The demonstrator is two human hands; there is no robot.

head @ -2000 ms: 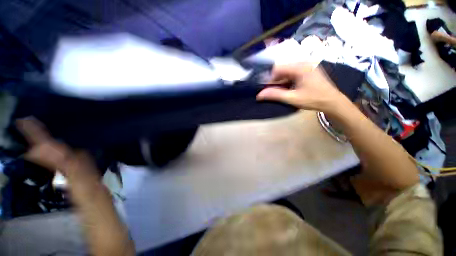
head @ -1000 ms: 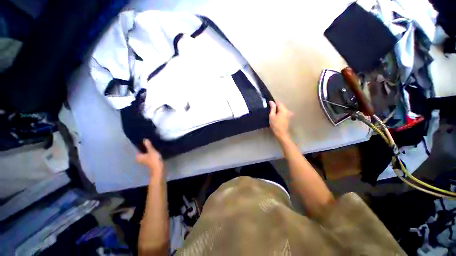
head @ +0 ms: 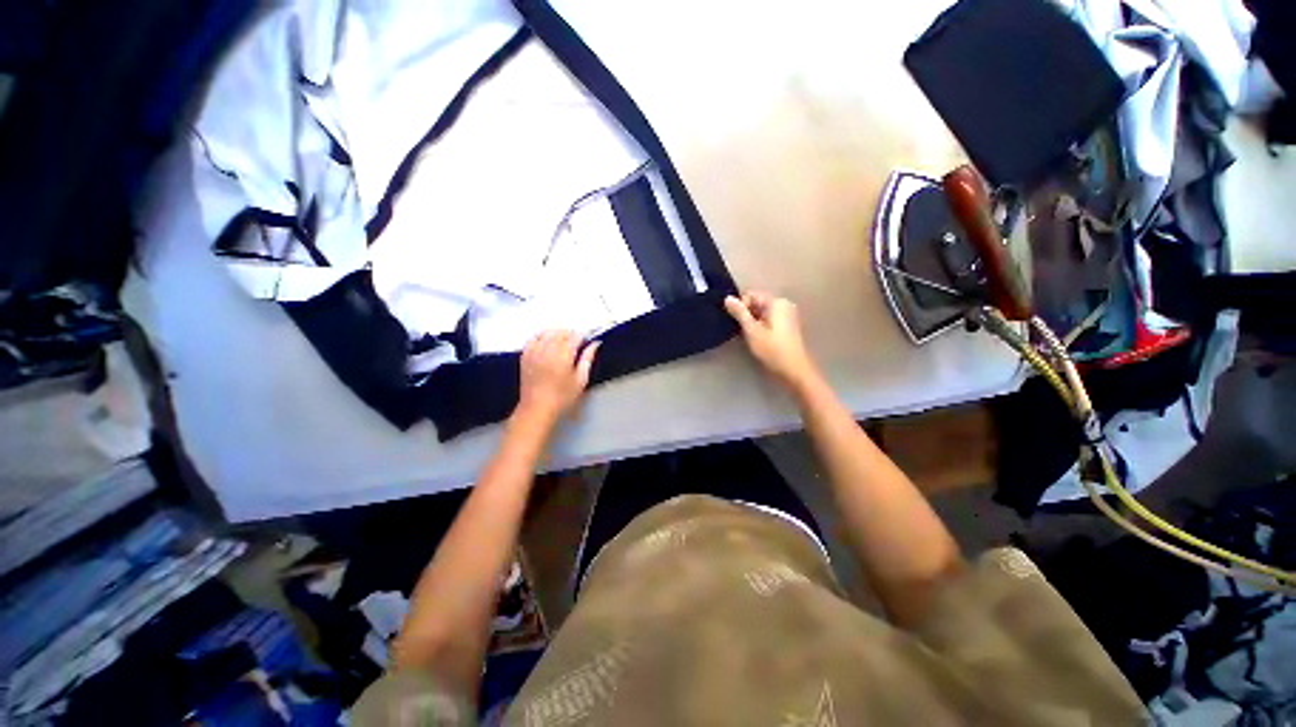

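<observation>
A white garment with black panels (head: 469, 213) lies on the pale table, its wide black band (head: 654, 341) along the edge nearest me. My left hand (head: 554, 372) lies on the band near its middle, fingers on the cloth; whether it grips the cloth is hard to tell. My right hand (head: 769, 332) pinches the band's right corner between thumb and fingers. A small black rectangle (head: 650, 242) shows on the white cloth near that corner. The steam iron (head: 931, 256) rests on the table to the right of my right hand, its brown handle up, touched by neither hand.
A loose black square (head: 1015, 88) lies at the upper right, beside heaped scraps (head: 1173, 128). The iron's yellow and pale hoses (head: 1116, 490) run off to the lower right. The table's front edge (head: 384, 497) crosses before my body. Folded stacks (head: 114, 611) stand at lower left.
My left hand has moved right along the band from its left corner. The garment lies flatter, its right edge straighter. My right hand remains at the right corner.
</observation>
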